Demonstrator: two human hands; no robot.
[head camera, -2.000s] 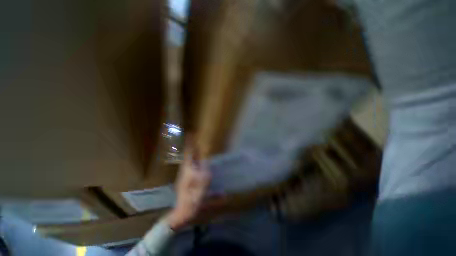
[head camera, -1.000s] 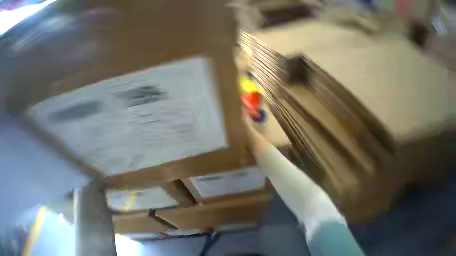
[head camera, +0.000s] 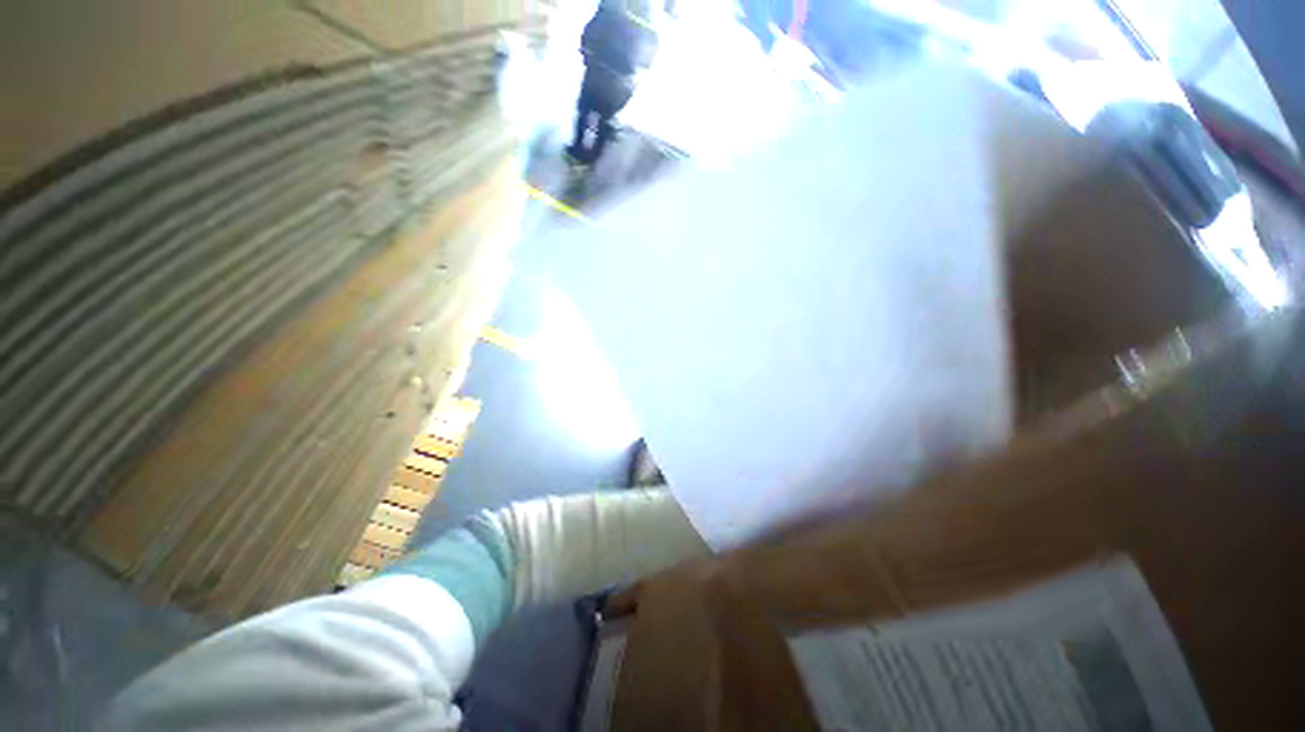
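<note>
A large white sheet [head camera: 816, 308], blurred and washed out by glare, lies over the near side of a brown carton [head camera: 1102, 258]. A printed white label [head camera: 1002, 665] sits on another brown carton face [head camera: 887, 558] at the bottom right. My left arm, in a white sleeve with a teal band, reaches in from the lower left. Its hand is hidden behind the sheet and the carton, so its grip does not show. My right hand is not in view.
A thick stack of flattened cartons [head camera: 286, 300] fills the left side. Slatted wood [head camera: 415, 493] shows beside its base. A person in dark clothes [head camera: 613, 72] stands on the glossy floor at the back, near yellow floor lines [head camera: 551, 200]. Strong glare covers the upper right.
The view has swung round; the flattened cartons are now on the left. The arm with the yellow and red item has gone from view. The large printed label gave way to the glaring white sheet.
</note>
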